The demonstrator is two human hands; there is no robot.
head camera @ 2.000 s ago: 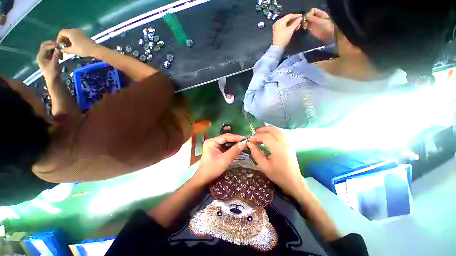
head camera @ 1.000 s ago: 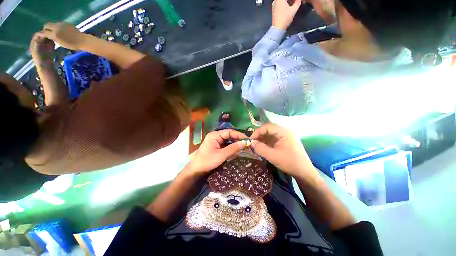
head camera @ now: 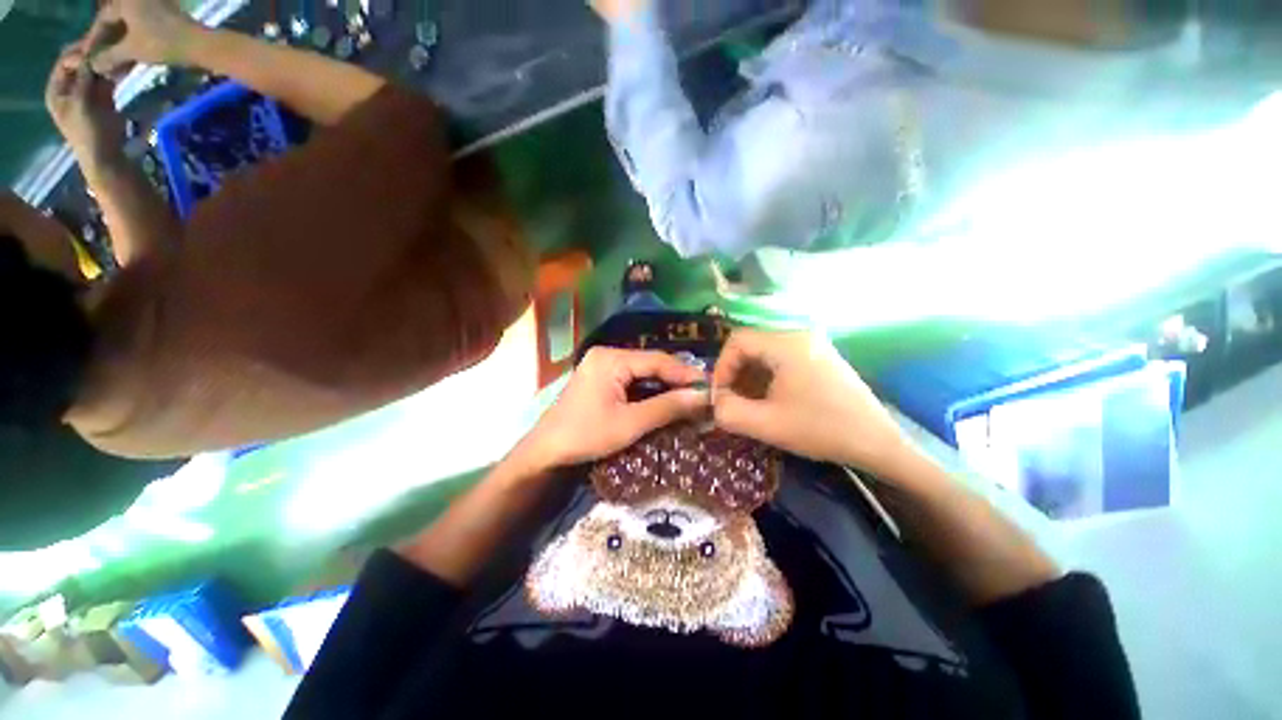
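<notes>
My left hand (head camera: pixel 616 408) and my right hand (head camera: pixel 794 398) are bare and meet above my lap, in front of the bear picture on my shirt. Thumbs and fingertips of both hands pinch together at one spot. A small part (head camera: pixel 709 397) shows faintly between the fingertips; it is mostly hidden by the fingers and too small to make out its shape.
A person in a brown top (head camera: pixel 295 281) sits at left by a blue parts bin (head camera: pixel 225 141). A person in a light blue shirt (head camera: pixel 816 141) is ahead right. Small round parts (head camera: pixel 422 42) lie on the dark bench (head camera: pixel 520 71). Blue boxes (head camera: pixel 1069 422) stand at right.
The view has tipped down, so the bench and both people sit higher in the picture. My hands stay together; the small light part between the fingertips shows less than one second ago.
</notes>
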